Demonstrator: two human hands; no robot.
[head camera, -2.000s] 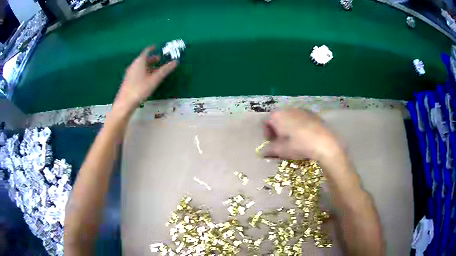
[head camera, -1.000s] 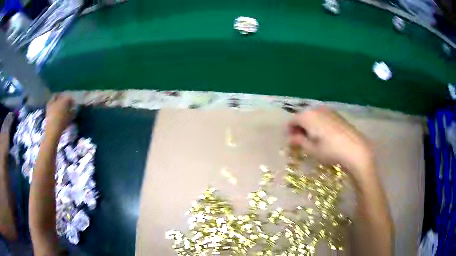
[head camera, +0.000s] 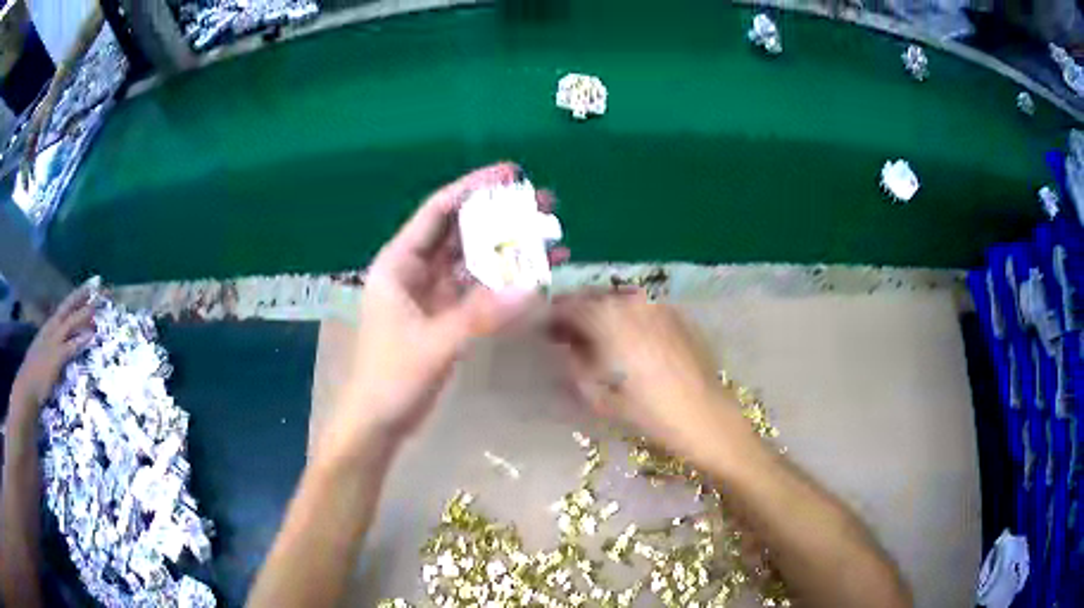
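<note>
My left hand (head camera: 410, 309) holds a white socket housing (head camera: 505, 234) between thumb and fingers, above the belt edge rail. A small gold spot shows on the housing. My right hand (head camera: 630, 356) is blurred, close to the lower right of the housing, fingers bent together; whether it holds a contact cannot be told. Loose brass contacts (head camera: 511, 564) lie heaped on the tan work board (head camera: 868, 416), partly hidden by my right forearm. A thin pale strip (head camera: 502, 463) lies apart from them.
A pile of white housings (head camera: 125, 463) lies at left, with another person's hand (head camera: 60, 339) at its upper edge. The green conveyor belt (head camera: 357, 131) carries several spaced white pieces. Blue racks (head camera: 1034, 416) stand at right. The pale belt edge rail (head camera: 238, 297) borders the board.
My left hand let a white piece go on the belt, went to the housing pile, and is now back at centre with a housing. My right hand has moved left, beside it.
</note>
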